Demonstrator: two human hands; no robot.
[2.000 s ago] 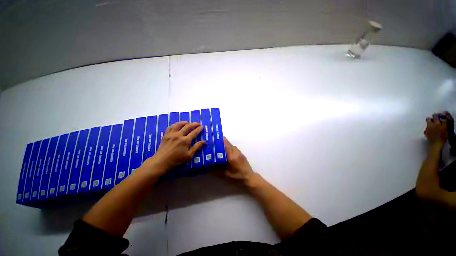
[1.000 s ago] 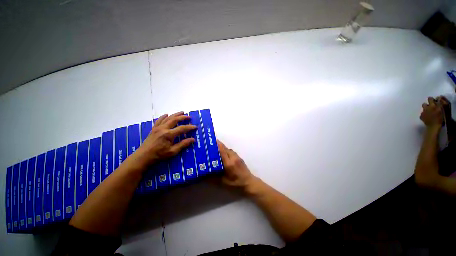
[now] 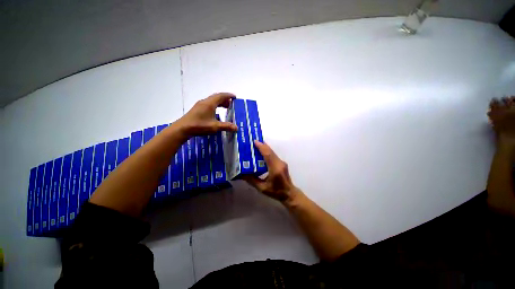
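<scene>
A long row of blue retail boxes [image 3: 101,163] stands side by side on the white table, narrow sides up with white lettering and small square codes. At its right end two retail boxes [image 3: 247,135] are raised above the row and slightly tilted, with a white face showing on the left. My left hand [image 3: 206,117] holds their upper left part, thumb and fingers at the top edge. My right hand [image 3: 275,172] holds their lower right part. My left forearm hides part of the row.
The white table [image 3: 350,141] meets a pale wall. A clear bottle or cup [image 3: 417,20] stands near the wall at the upper right. Another person's hand [image 3: 502,115] and forearm are at the right edge. A small yellow item [image 3: 1,259] is cut off at the left edge.
Two boxes at the right end have come up out of the row. My left hand has moved from the row's top onto them; my right hand now grips them. The view has shifted.
</scene>
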